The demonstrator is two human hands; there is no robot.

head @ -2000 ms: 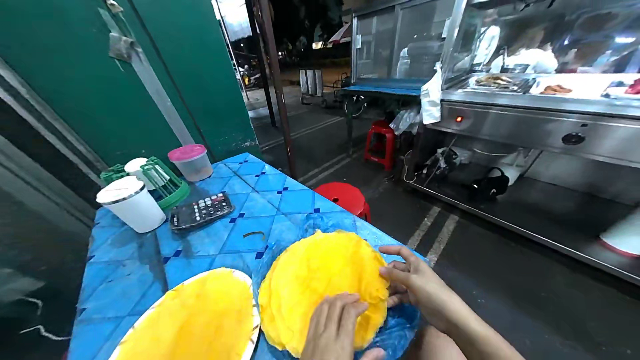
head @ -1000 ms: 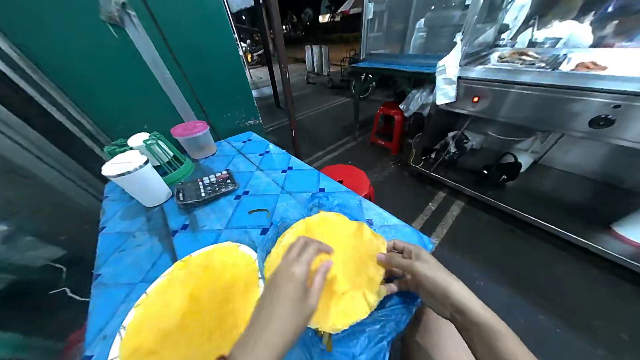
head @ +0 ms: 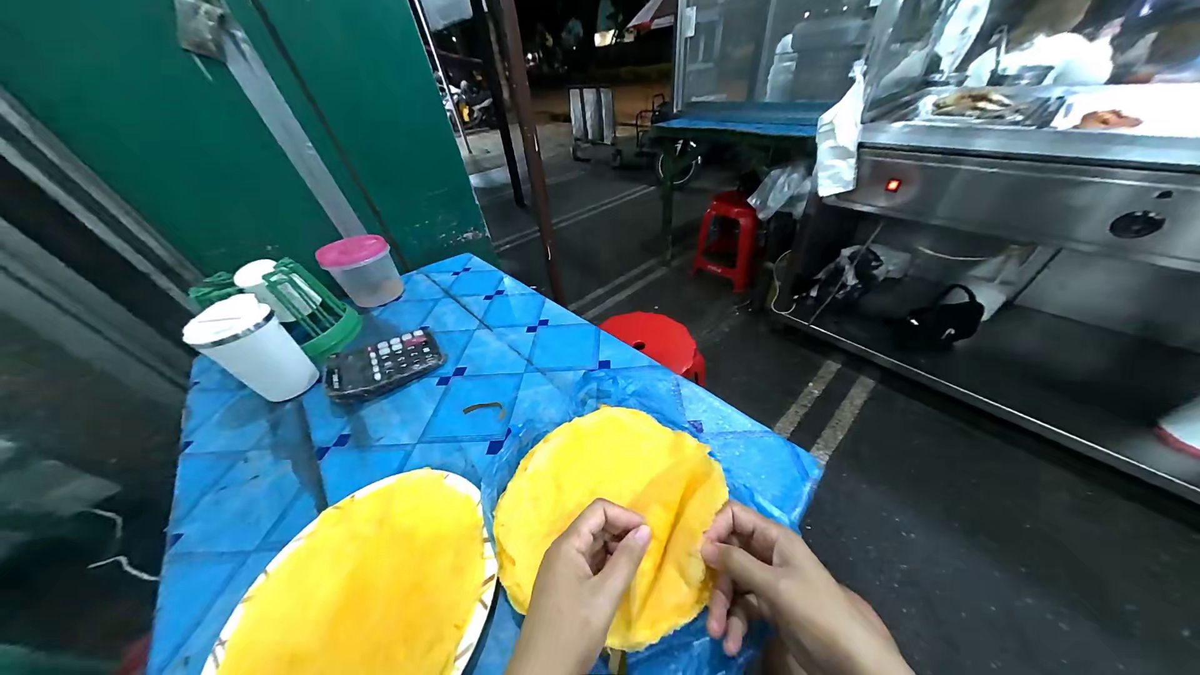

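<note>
A round yellow sheet, like a thin pancake or wrapper, lies on a blue plastic bag near the table's right edge, its right part wrinkled. Over its middle is my left hand, thumb and forefinger nearly together; whether they grip the sheet is unclear. My right hand pinches the sheet's right rim between thumb and fingers. To the left, a patterned white plate holds another yellow sheet.
On the blue tiled-pattern table stand a white tumbler, a green basket, a pink-lidded tub and a calculator. A red stool is beyond the right edge; a steel food counter stands at right.
My left hand has drawn back toward me from the upper left part of the sheet. The sheet's right part shows more wrinkles than one second ago. My right hand stays at the right rim.
</note>
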